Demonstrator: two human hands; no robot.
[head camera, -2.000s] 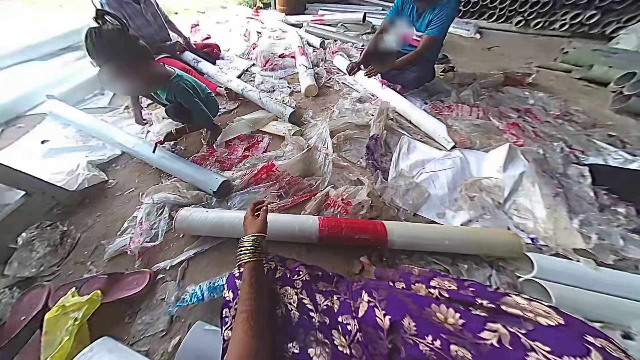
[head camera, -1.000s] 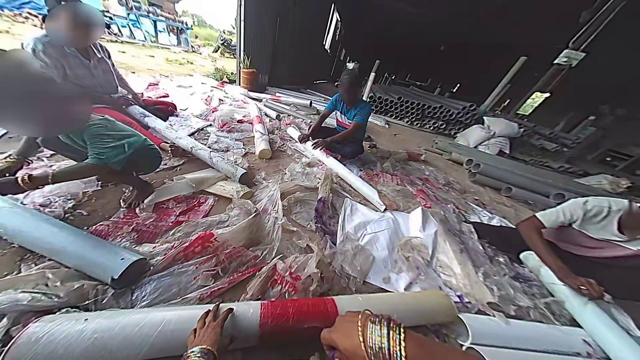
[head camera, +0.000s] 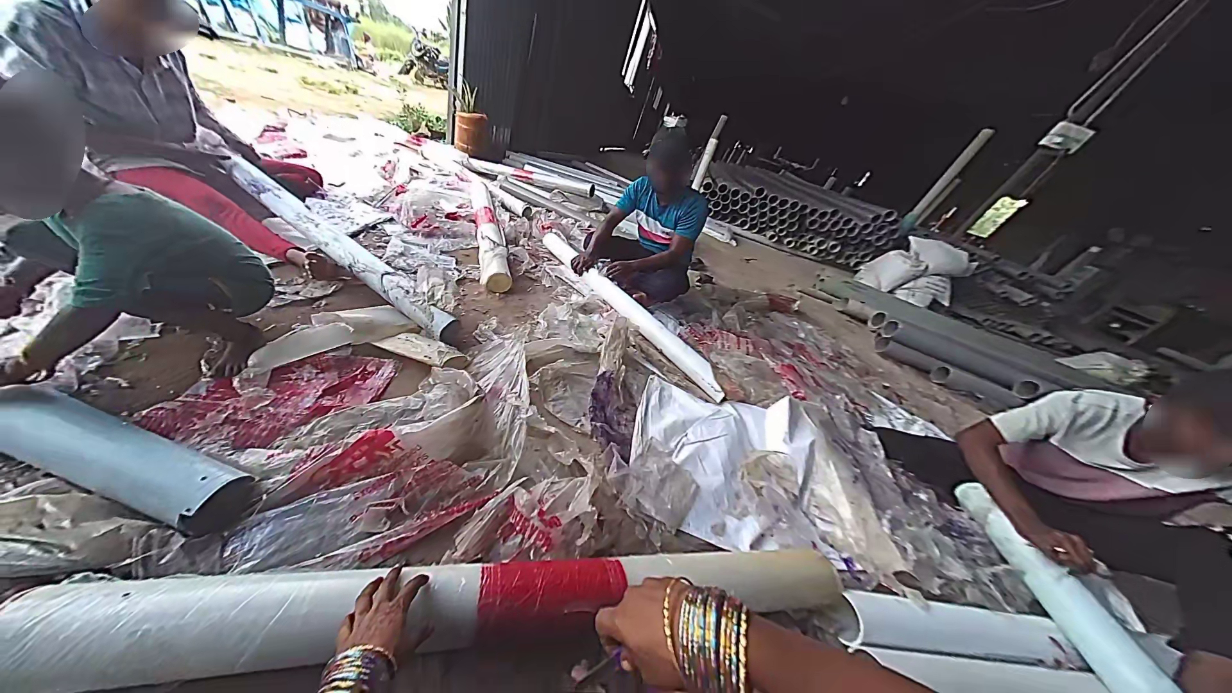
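A long plastic-wrapped pipe (head camera: 241, 621) with a red band (head camera: 551, 589) lies across the near foreground. My left hand (head camera: 383, 611) rests on top of its pale wrap, left of the red band, with fingers apart. My right hand (head camera: 647, 624), with many bangles at the wrist, is curled against the pipe's near side at the band's right edge. A small thin dark item shows below its fingers; whether the hand grips it is unclear. To the right of the wrapped pipe's end lie white pipes (head camera: 962, 626).
Crumpled plastic film (head camera: 414, 481) and a white sheet (head camera: 712, 462) cover ground beyond the pipe. A grey-blue pipe (head camera: 125, 457) lies at left. People handle pipes at left, centre and right. Stacked grey pipes (head camera: 799, 212) stand farther back.
Two seconds ago only one hand showed, on the wrapped pipe left of the red band; now both hands are at it. The view has tilted up markedly, showing more of the background.
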